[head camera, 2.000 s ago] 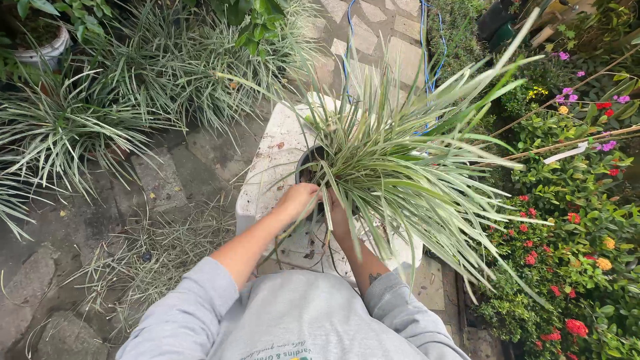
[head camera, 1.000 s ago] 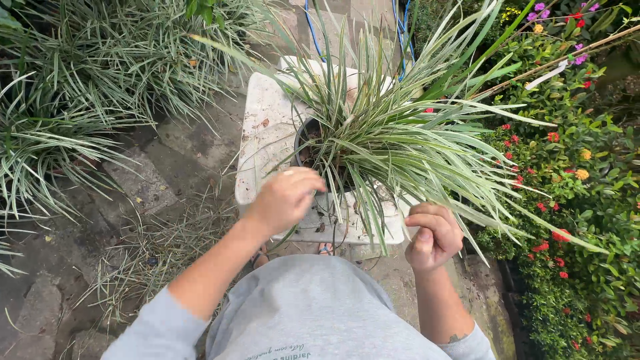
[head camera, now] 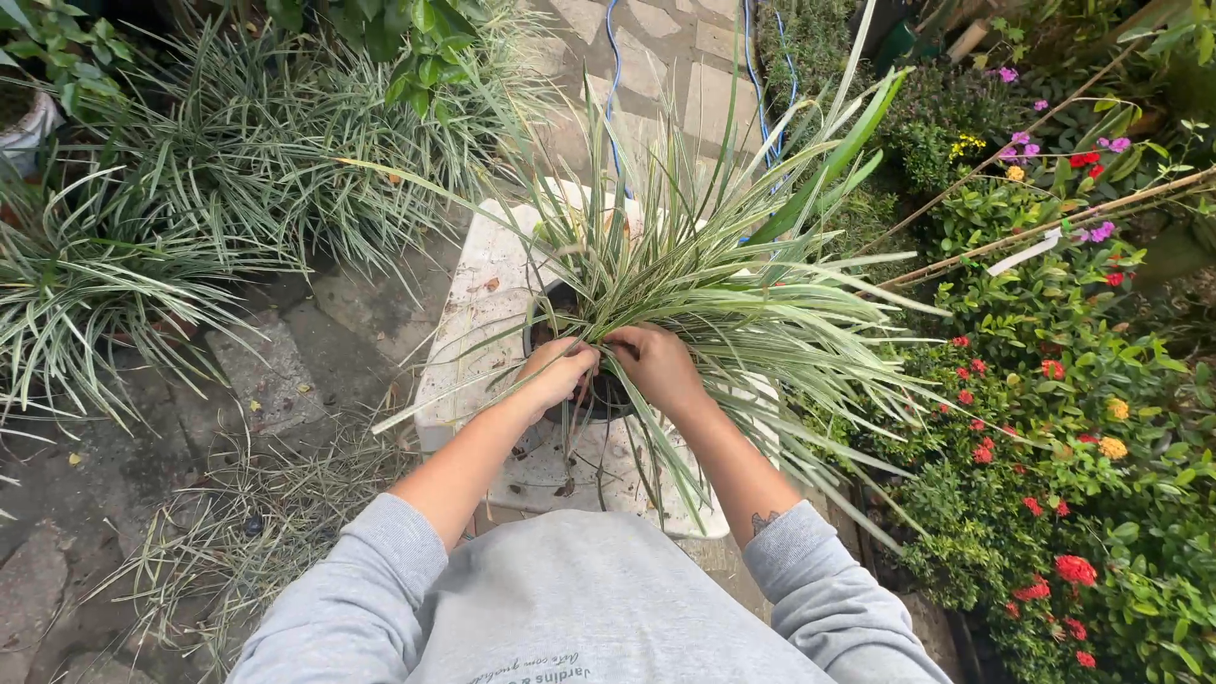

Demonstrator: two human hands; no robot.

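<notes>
A variegated, long-leaved grassy plant (head camera: 760, 304) grows in a dark round pot (head camera: 608, 399), its leaves leaning mostly to the right. The pot stands on a soiled white plastic table (head camera: 465, 351). At the base of the leaves, over the pot's near side, my left hand (head camera: 559, 372) has its fingertips closed on some blades. My right hand (head camera: 657, 366) is beside it, thumb and fingers pinching leaves at the clump's near edge. The fingertips of both hands are partly hidden among the blades.
Cut, dry leaves (head camera: 275, 532) lie piled on the stone paving (head camera: 266, 370) at lower left. More variegated clumps (head camera: 190, 190) grow at left. Blue hoses (head camera: 616, 95) run over the path ahead. A flowering shrub (head camera: 1054, 446) and thin bamboo-like canes (head camera: 1035, 233) are on the right.
A second ago both hands were apart and off the plant, the right one out to the side. Now they have come together at the base of the leaves.
</notes>
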